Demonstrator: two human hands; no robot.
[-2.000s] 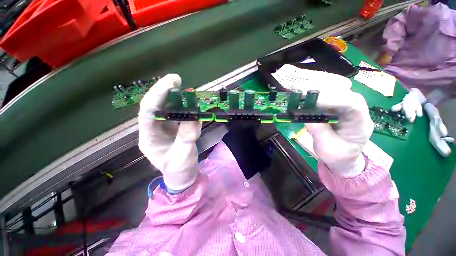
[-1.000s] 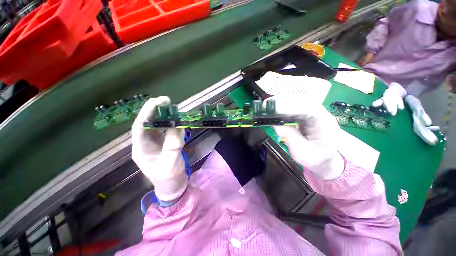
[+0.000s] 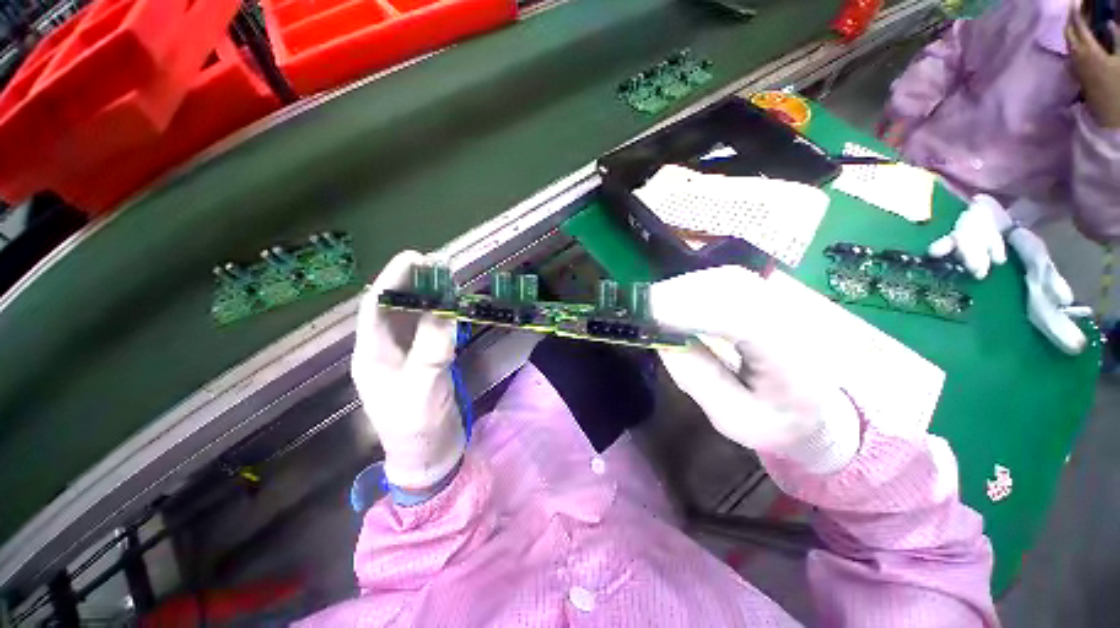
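Note:
A green PCB panel (image 3: 559, 321) is held in the air in front of my chest, seen nearly edge-on. Its dark connectors face me and several capacitors stand up from it. Its right end is slightly lower than its left. My left hand (image 3: 412, 368), in a white glove with a blue band at the wrist, grips the left end. My right hand (image 3: 755, 368), also in a white glove, grips the right end and hides part of it.
Two more boards lie on the green conveyor belt (image 3: 467, 147), another on the green table (image 3: 1032, 380). A black tray (image 3: 786, 153) holds a dotted sheet (image 3: 737, 209). Spare gloves (image 3: 1050, 294) lie at the right. Red bins (image 3: 381, 37) stand beyond the belt. A person in pink is at upper right.
The held panel has tilted, its right end now lower. Both hands still hold it. Less of the right end shows past my right hand. The other person's hand is now raised at upper right.

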